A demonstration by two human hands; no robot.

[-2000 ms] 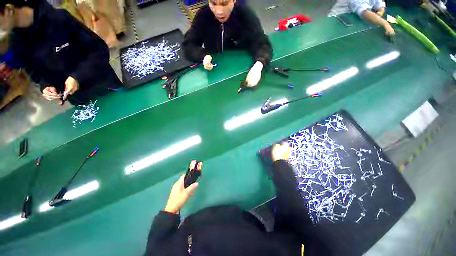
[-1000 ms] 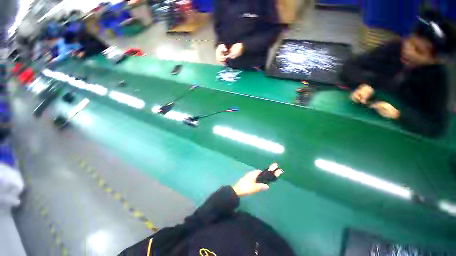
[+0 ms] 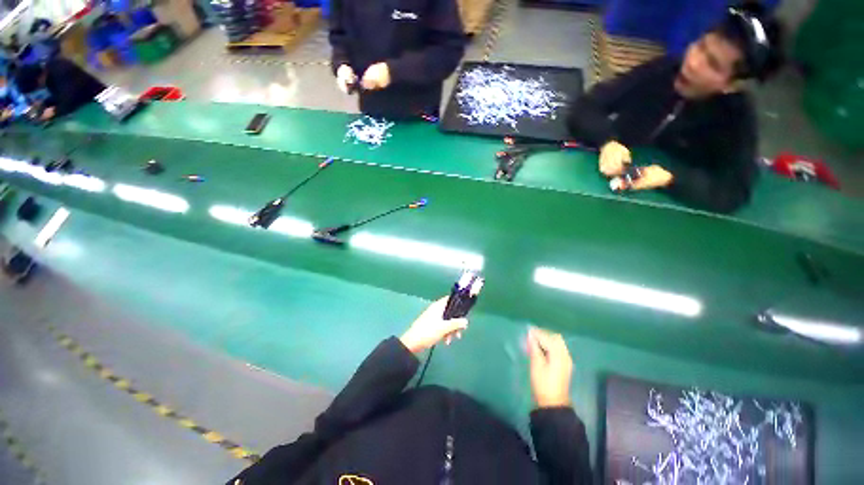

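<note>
My left hand point(image 3: 432, 328) is closed around a black connector housing point(image 3: 461, 297), held upright over the near green ledge. Two whitish ends show at its top, and a thin black cable hangs below my hand. My right hand point(image 3: 550, 365) is to the right of it, apart from the housing. Its fingertips are bent together and slightly blurred; I cannot tell whether they hold a small piece. A black tray point(image 3: 618, 426) with a heap of thin pale pieces point(image 3: 702, 431) lies at the lower right, cut off by the bottom edge.
Black cable assemblies point(image 3: 268, 212) with coloured tips lie on the belt. Across the line are another tray point(image 3: 559, 87) of pale pieces, a loose pale pile point(image 3: 369, 131), a dark bundle point(image 3: 509, 163), a flat dark rectangle point(image 3: 257, 123) and two coworkers. Red boxes stand at the far edge.
The view has swung left, then partly back right. My right hand was at the tray, then out of view, and is now near my left hand. My left hand still holds the housing.
</note>
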